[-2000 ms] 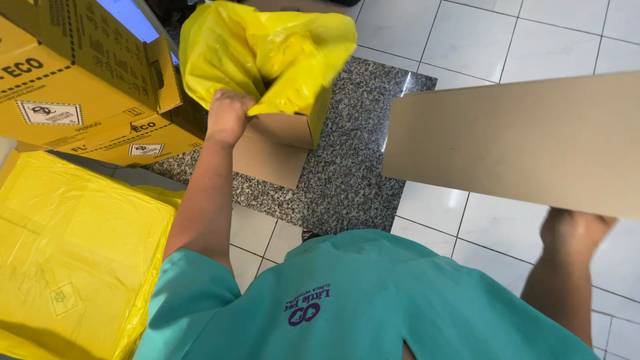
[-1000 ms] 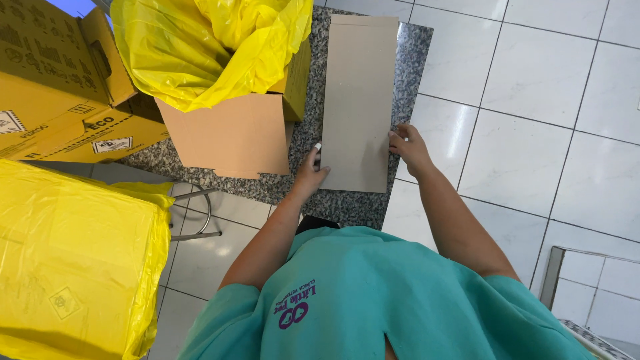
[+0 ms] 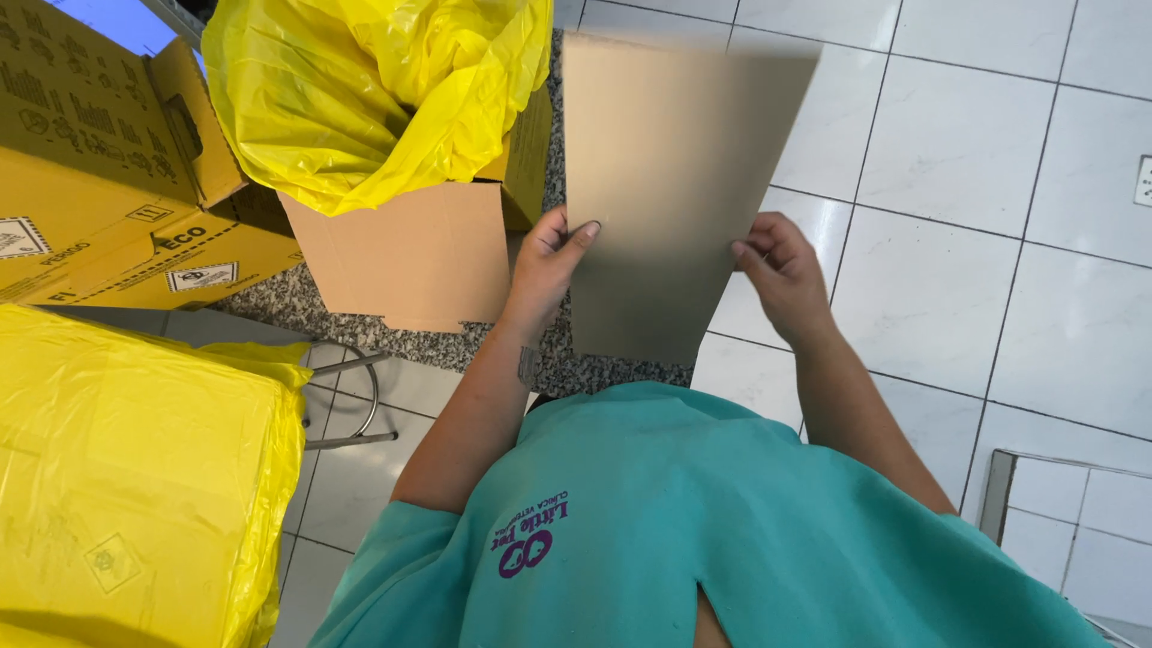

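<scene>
Between my hands is a flat grey-brown cardboard panel (image 3: 666,198), its far end blurred and wider in view. My left hand (image 3: 553,270) grips the panel's left edge with the thumb on top. At the right edge, my right hand (image 3: 781,274) pinches it between thumb and fingers. Just left of the panel stands a cardboard box (image 3: 526,157) with a yellow plastic bag (image 3: 378,99) draped over its opening. A plain cardboard flap (image 3: 414,256) extends from below the bag toward me.
Under the panel is a speckled granite countertop (image 3: 621,371). Printed yellow cartons (image 3: 99,153) stand at the upper left, near a lit screen (image 3: 121,22). A box covered in yellow plastic (image 3: 135,468) is at the lower left, beside a metal stool frame (image 3: 360,441). White floor tiles lie to the right.
My left hand has let go of the yellow bag and now holds the panel too. The panel has come from the right to over the countertop, and its far end has since risen.
</scene>
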